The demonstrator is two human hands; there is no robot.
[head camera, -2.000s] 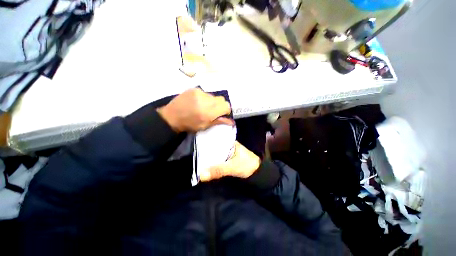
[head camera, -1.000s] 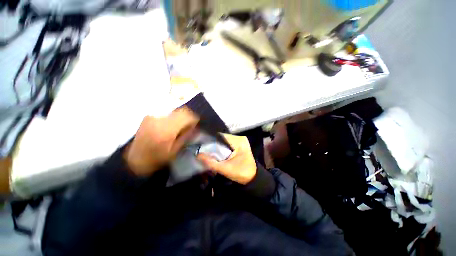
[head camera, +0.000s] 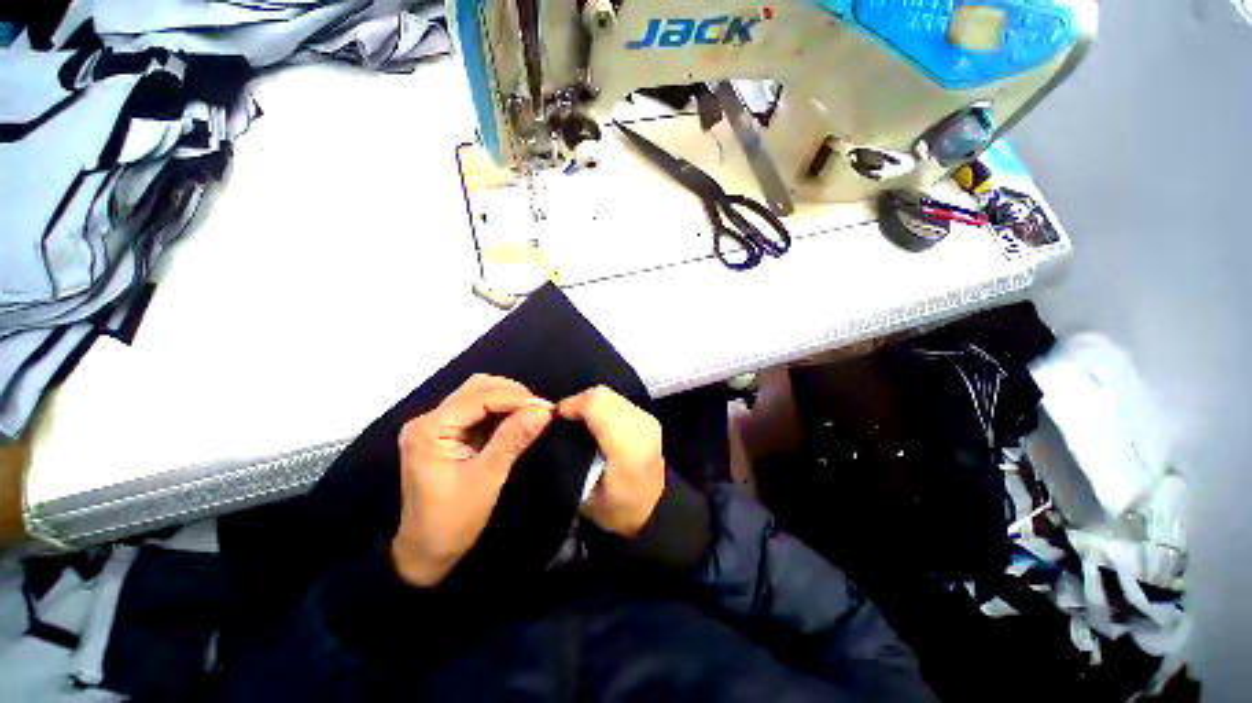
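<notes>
The black garment panel [head camera: 549, 338] lies over the table's front edge and down onto my lap, one corner pointing up on the tabletop. My left hand [head camera: 464, 467] pinches the panel with thumb and forefinger. My right hand [head camera: 621, 457] pinches it too, fingertips touching the left ones. A small white edge of fabric [head camera: 592, 481] shows below my right fingers; most of it is hidden. Whether a thread is between the fingertips cannot be seen.
The sewing machine [head camera: 810, 96] stands behind, its needle plate [head camera: 511, 227] at left. Black scissors [head camera: 715, 203] lie under its arm. A dark disc [head camera: 912, 220] and small tools are at the right end. Grey stacks [head camera: 69, 179] lie left. Black cloth and scraps [head camera: 1098, 549] are below right.
The black panel is now spread out flatter, and the white piece is mostly hidden. My hands have come together at the fingertips. The view has shifted, showing more of the machine.
</notes>
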